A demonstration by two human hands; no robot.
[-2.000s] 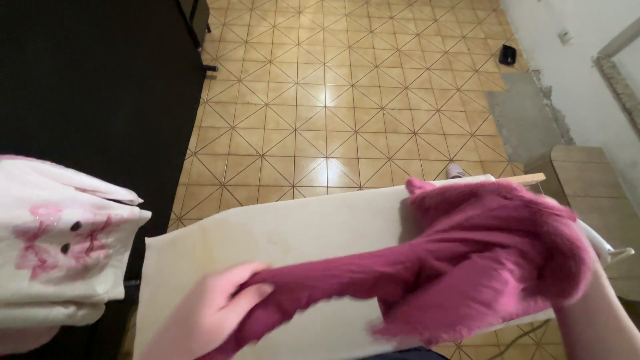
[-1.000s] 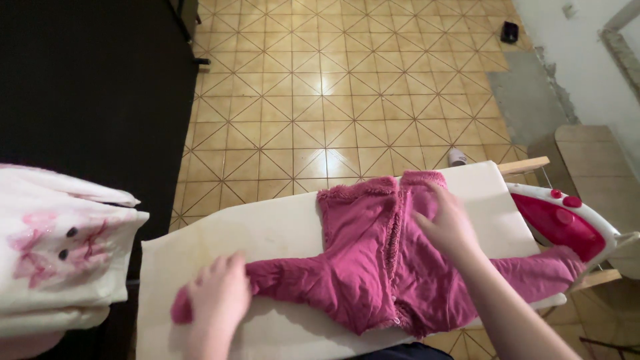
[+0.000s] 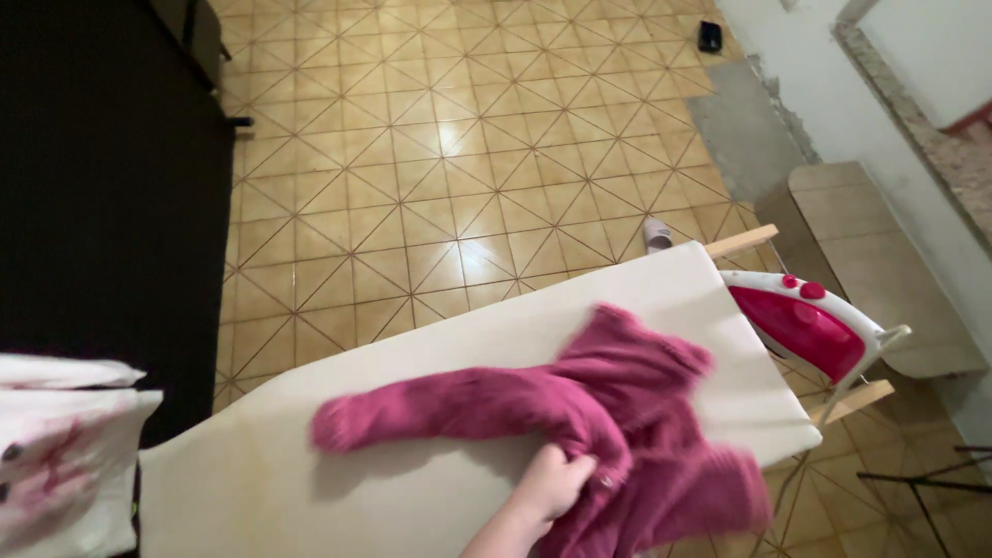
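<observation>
A magenta long-sleeved jacket [image 3: 643,434] lies bunched over the white ironing board [image 3: 232,480], partly blurred. One sleeve stretches to the left across the cover. My left hand [image 3: 554,480] pinches the cloth near the middle of the jacket, beside a small round fastener. My right hand is out of sight. A white and magenta iron [image 3: 806,325] rests at the right end of the board, on its wooden-barred stand.
White clothing with a pink print [image 3: 70,457] hangs or lies at the left, by a large black surface [image 3: 101,232]. A beige bench-like piece [image 3: 876,256] stands at the right wall. A light shoe [image 3: 657,234] is on the tiled floor beyond the board.
The jacket, spread out one second ago, is now bunched and turned. My left hand has moved right, from the sleeve's end to the jacket's middle. My right hand has gone out of view.
</observation>
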